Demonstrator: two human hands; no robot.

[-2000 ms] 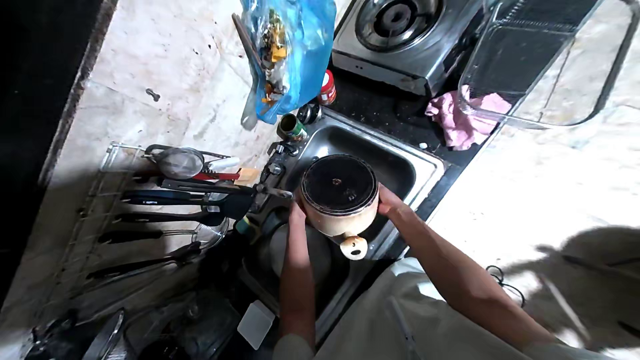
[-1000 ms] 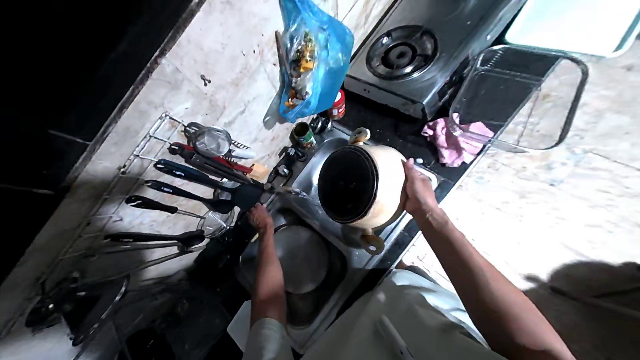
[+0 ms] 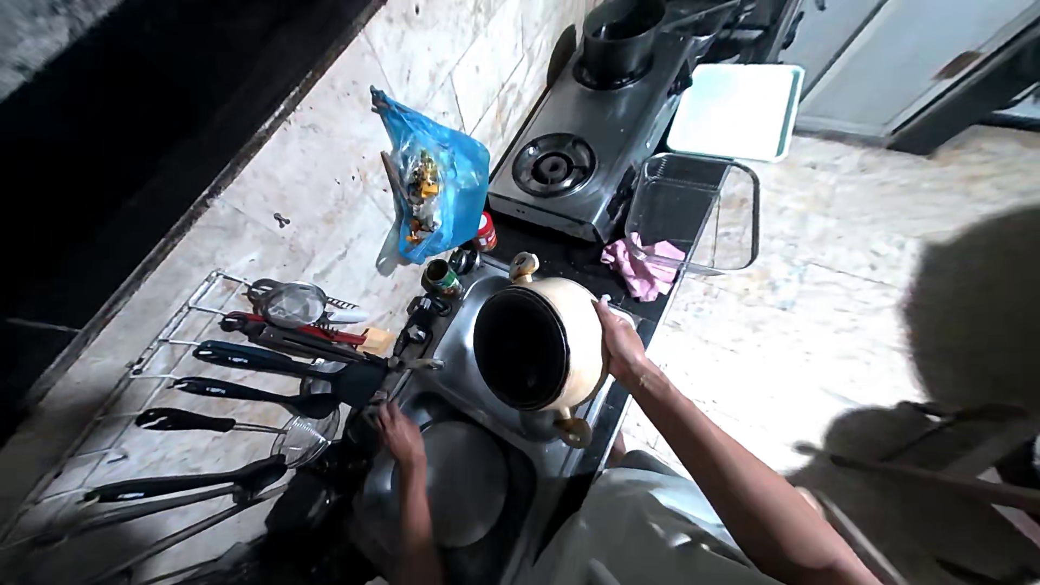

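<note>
My right hand (image 3: pixel 624 345) grips the base side of a cream-coloured cooking pot (image 3: pixel 581 341) with two knob-like handles, tilted over the sink basin (image 3: pixel 467 325) so its dark mouth faces left. The inside is too dark to make out. My left hand (image 3: pixel 398 432) is at the faucet area behind the sink, near a tap lever, its fingertips partly hidden in shadow; whether it grips anything is unclear. The metal faucet spout (image 3: pixel 418 364) points toward the pot. A large round metal pan or lid (image 3: pixel 455 483) lies in the nearer basin, beside my left forearm.
Kitchen utensils (image 3: pixel 268 394) hang from a wire rack at left. A blue plastic bag (image 3: pixel 463 187) of scraps hangs on the wall. Beyond the sink are a gas stove (image 3: pixel 593 130), a pink cloth (image 3: pixel 642 264), a clear container (image 3: pixel 678 195), a white tray (image 3: pixel 735 110) and a green-labelled jar (image 3: pixel 443 278).
My left hand has left the pot and moved to the faucet area. The pot, upside down or lidded earlier, has been tipped onto its side in my right hand. The view has shifted.
</note>
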